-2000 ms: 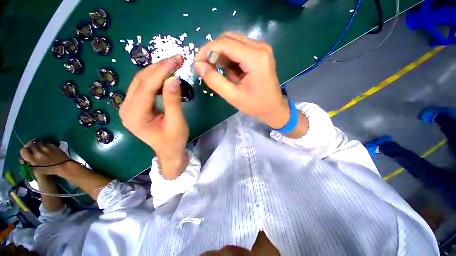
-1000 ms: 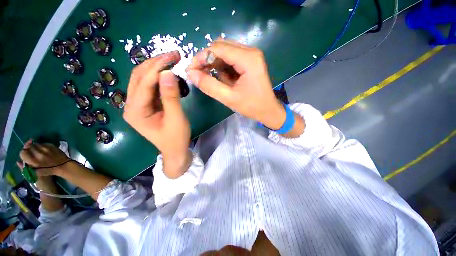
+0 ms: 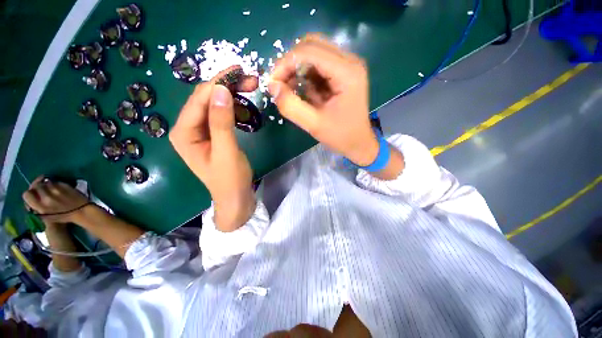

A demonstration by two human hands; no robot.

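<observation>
My left hand [image 3: 214, 132] pinches a small dark patterned part [image 3: 229, 78] between thumb and index finger. A black glossy round housing [image 3: 247, 113] is tilted beside these fingertips; its hold is partly hidden. My right hand [image 3: 330, 99], with a blue wrist band [image 3: 381, 155], is just right of them. Its thumb and index fingertips are close together; whether a white piece is between them is unclear. A blurred silvery thing, seemingly the tweezers [image 3: 301, 78], is tucked inside its fingers. White pads [image 3: 219, 58] lie piled on the mat beyond my hands.
Several round housings [image 3: 128, 112] lie on the green mat [image 3: 191, 158] at left; another housing [image 3: 185, 67] touches the pile. Another person's hands [image 3: 56, 199] are at the lower left. A blue cable [image 3: 455, 49] and blue stool [image 3: 573, 30] are at right.
My left fingers have tilted, showing more of the patterned part and the housing. My right hand has moved slightly up and right, away from the left. The legs at right are out of view.
</observation>
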